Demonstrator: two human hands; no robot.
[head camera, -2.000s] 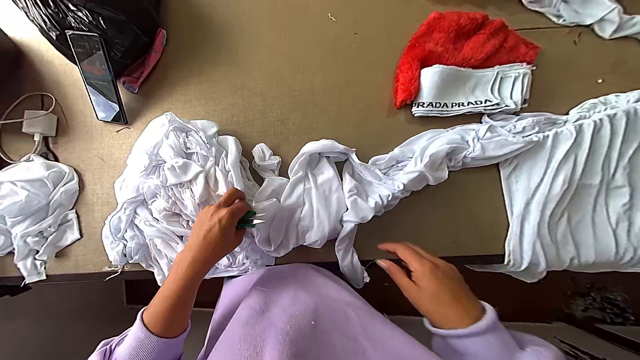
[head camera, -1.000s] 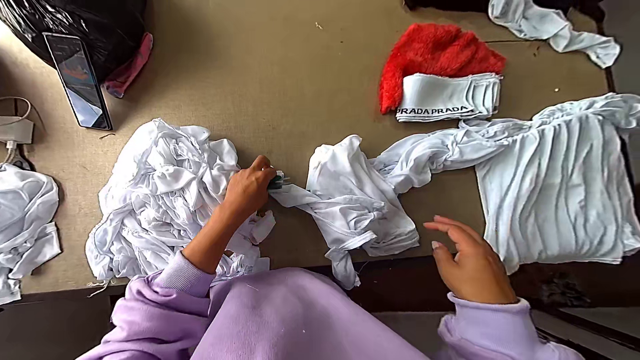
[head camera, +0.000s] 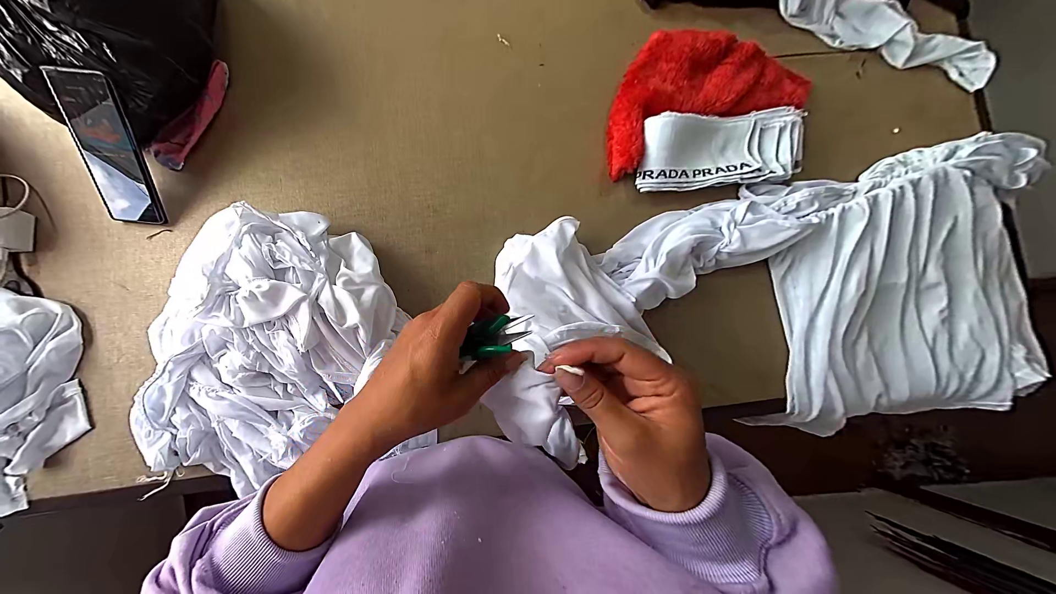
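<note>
In my left hand (head camera: 437, 363) are small green-handled thread snips (head camera: 495, 334), their metal blades pointing right and slightly apart. The fingertips of that hand also touch white fabric. My right hand (head camera: 639, 408) pinches the edge of a white fabric piece (head camera: 549, 289) between thumb and index finger, just right of the snips. A large crumpled pile of white fabric (head camera: 264, 330) lies to the left. From the piece at my hands, a twisted run of white cloth (head camera: 701, 239) leads right to a row of overlapping white pieces (head camera: 899, 305).
A red fluffy cloth (head camera: 709, 74) and folded white bands with lettering (head camera: 701, 148) lie at the upper right. A phone (head camera: 107, 148) leans by a black plastic bag (head camera: 124, 49) at the upper left. More white fabric (head camera: 37, 363) lies at the far left.
My right hand has moved left from beside the cloth to pinch its edge. The left hand with the snips has moved right, away from the crumpled pile.
</note>
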